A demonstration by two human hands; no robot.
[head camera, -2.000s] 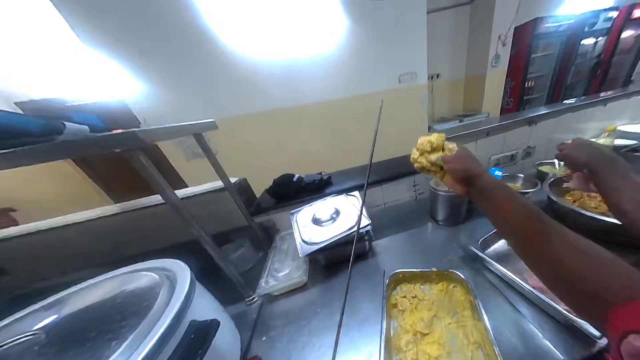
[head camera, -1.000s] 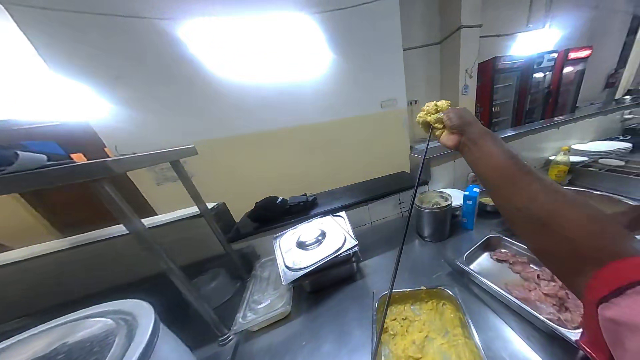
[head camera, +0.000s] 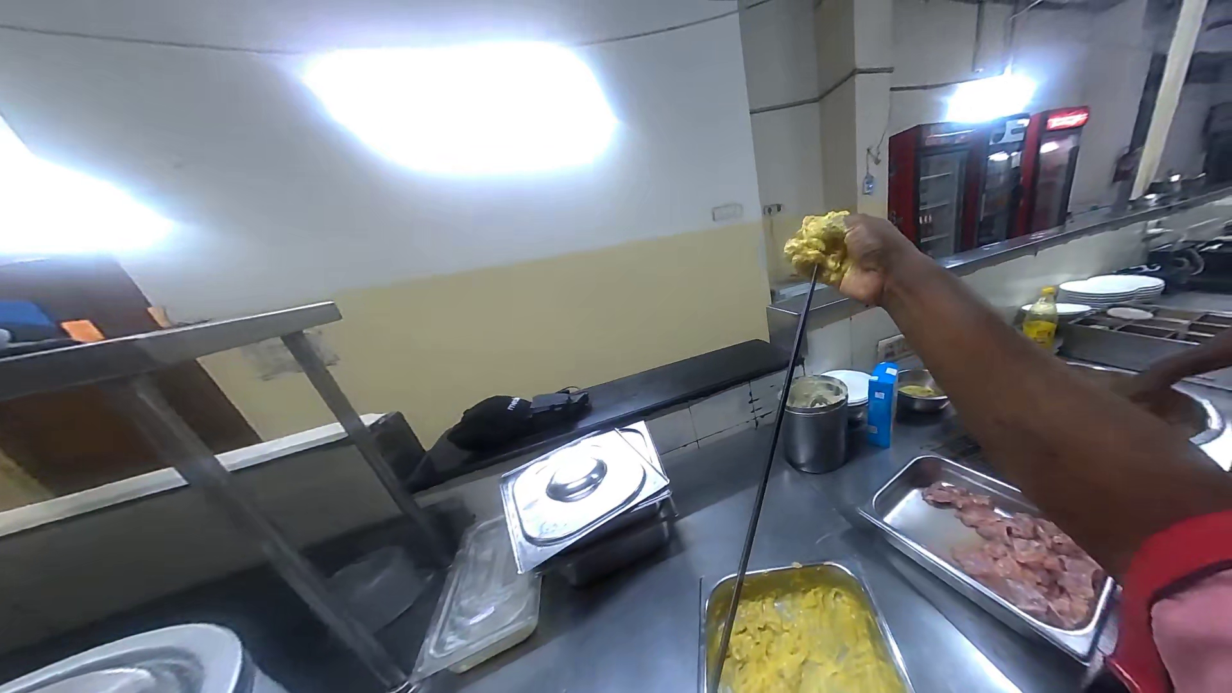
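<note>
My right hand (head camera: 871, 258) is raised, its fingers closed around a lump of yellow-coated meat (head camera: 818, 246) at the upper end of a long thin metal skewer (head camera: 770, 462). The skewer slants down to the left, passing over the near left part of a steel pan (head camera: 876, 602) of yellow marinated pieces (head camera: 804, 640). Whether the tip has gone into the lump cannot be seen, and the skewer's lower end is hidden or out of frame. My left hand is out of view.
A tray (head camera: 890, 496) of raw meat (head camera: 1030, 549) lies right of the pan. Behind stand a steel canister (head camera: 816, 438), a blue carton (head camera: 882, 404) and a bowl (head camera: 922, 391). A lidded steel container (head camera: 577, 481) is left. Another person's arm (head camera: 1189, 375) shows at the right edge.
Two seconds ago the lump in my right hand was apart from the skewer's upper end; now they meet. The view has turned to the right, showing more of the raw meat tray.
</note>
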